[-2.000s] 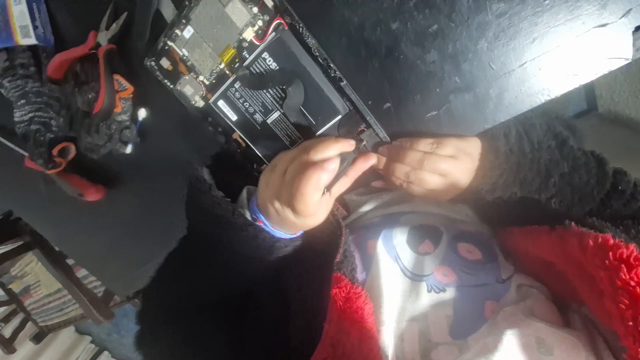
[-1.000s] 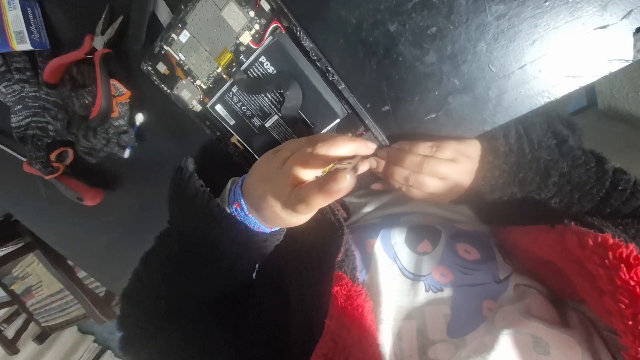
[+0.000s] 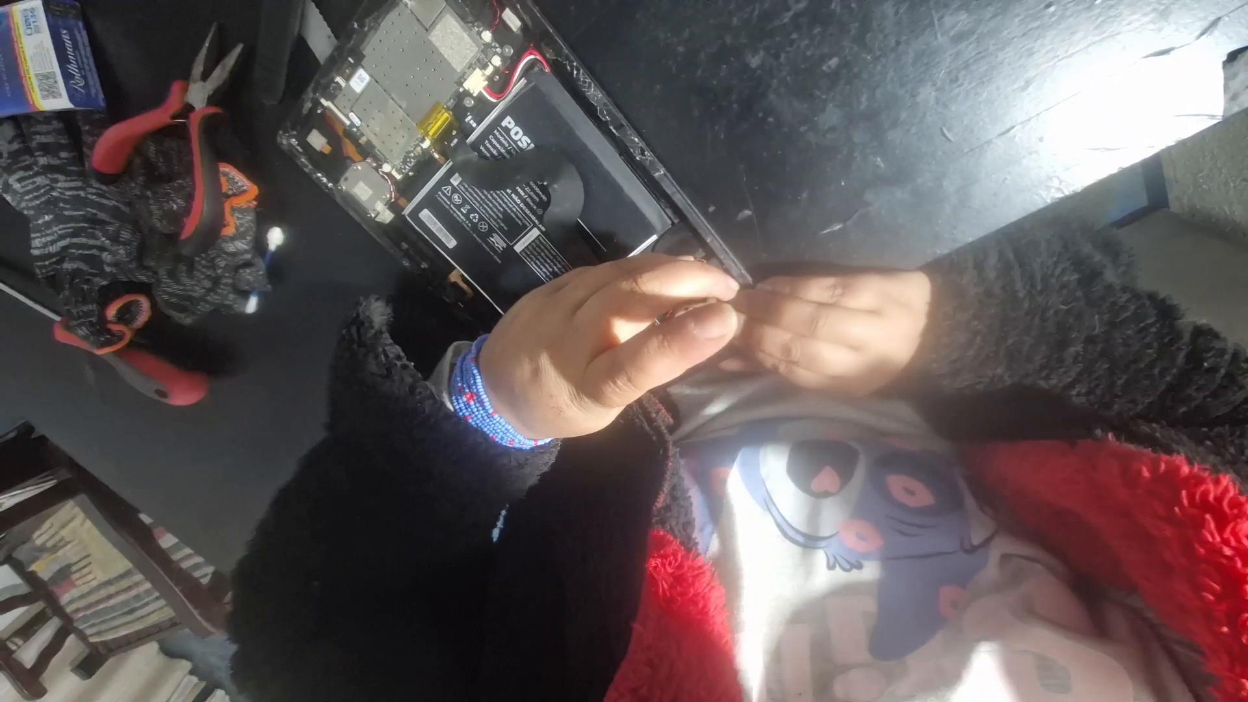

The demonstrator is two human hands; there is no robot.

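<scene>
An opened tablet (image 3: pixel 624 127) lies at a slant on the dark table, its insides bare. It holds a black battery (image 3: pixel 531 210) bearing writing, a circuit board (image 3: pixel 409 73), yellow tape and red and white wires. My left hand (image 3: pixel 595 341), with a blue beaded bracelet (image 3: pixel 478 405), is over the tablet's lower corner, thumb and forefinger nearly meeting. Whatever lies between them is mostly hidden. My right hand (image 3: pixel 838 327) is at the same corner with fingers bent together on its edge, touching or almost touching the left fingertips.
At the left, red-handled needle-nose pliers (image 3: pixel 200 127) lie on grey knitted gloves (image 3: pixel 68 205) with orange trim. A blue packet (image 3: pixel 49 58) is above them, and another red-handled tool (image 3: pixel 161 375) is below. A wooden chair (image 3: pixel 107 546) stands at lower left. The table's edge runs at right.
Between the two earlier frames my left hand's fingers closed in toward the right fingertips at the tablet's corner. My right hand has stayed in about the same place.
</scene>
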